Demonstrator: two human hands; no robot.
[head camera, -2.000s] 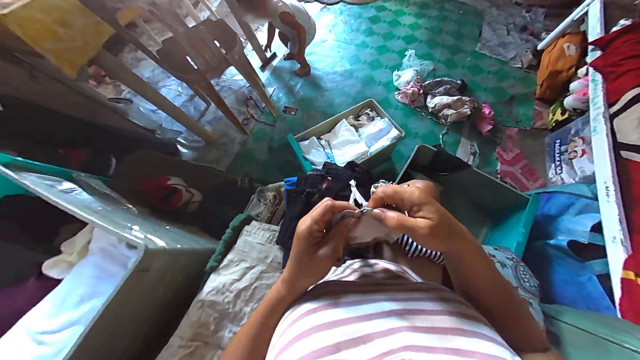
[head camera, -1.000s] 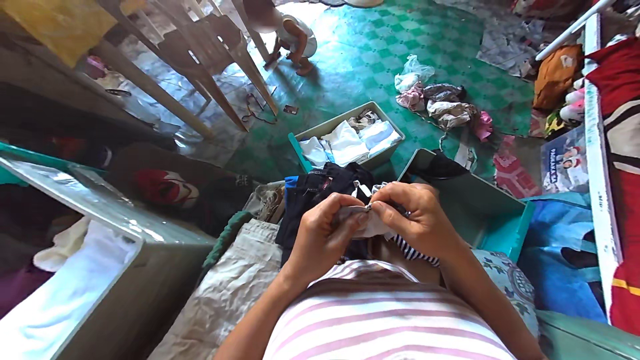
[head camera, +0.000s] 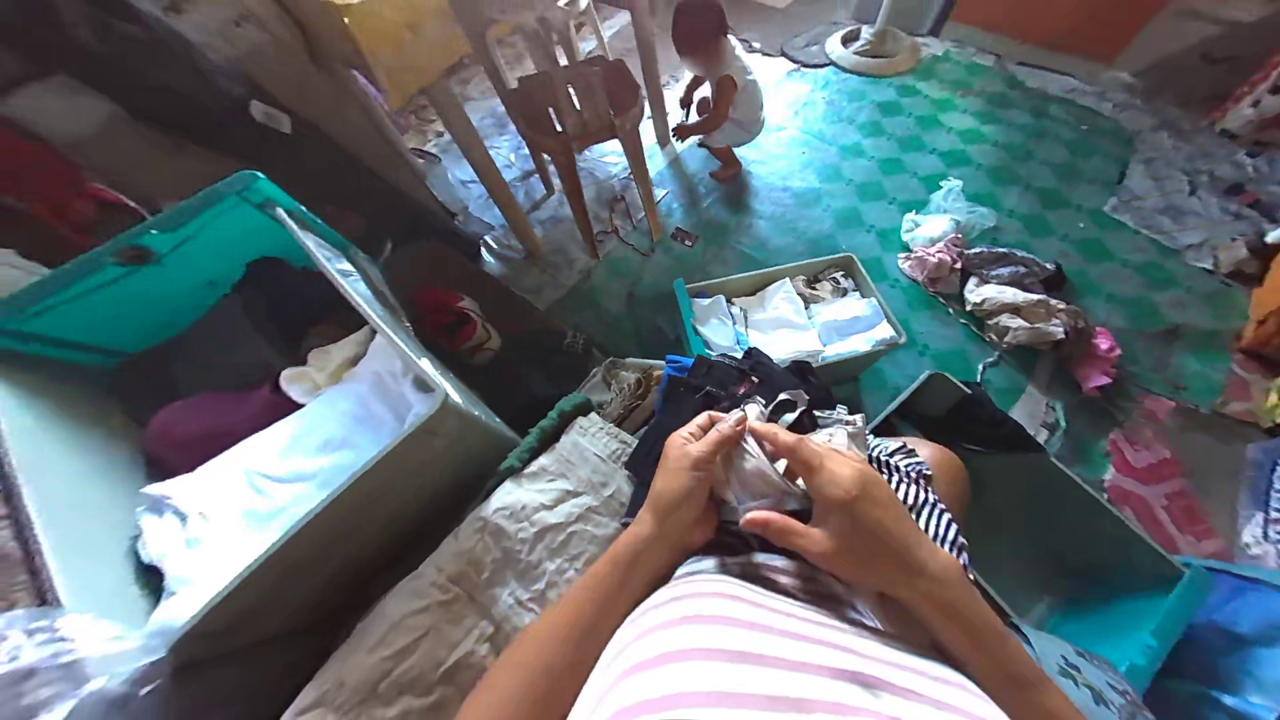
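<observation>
Just above my lap, my left hand (head camera: 690, 480) pinches the upper left edge of a small light-coloured garment (head camera: 760, 480) between thumb and fingers. My right hand (head camera: 835, 495) lies on its right side, fingertips at the top edge and thumb lower down. Thin straps rise from the cloth. Past my hands are dark folded clothes (head camera: 670, 430) with a blue piece at their edge. Black-and-white striped cloth (head camera: 915, 490) shows beside my right hand. A drawer-like bin (head camera: 890, 320) beyond holds folded white and pale blue clothes (head camera: 780, 315).
A large bin (head camera: 330, 530) with clothes stands at left, beside beige cloth (head camera: 480, 580). Another teal-edged bin (head camera: 1090, 520) is at right. Crumpled clothes (head camera: 1020, 310) and a plastic bag lie on the green floor. A small person (head camera: 735, 95) crouches near a plastic chair (head camera: 575, 100).
The view has turned left. My right hand has opened out somewhat, its thumb now lower and apart from my left hand. The garment hangs more spread between my hands.
</observation>
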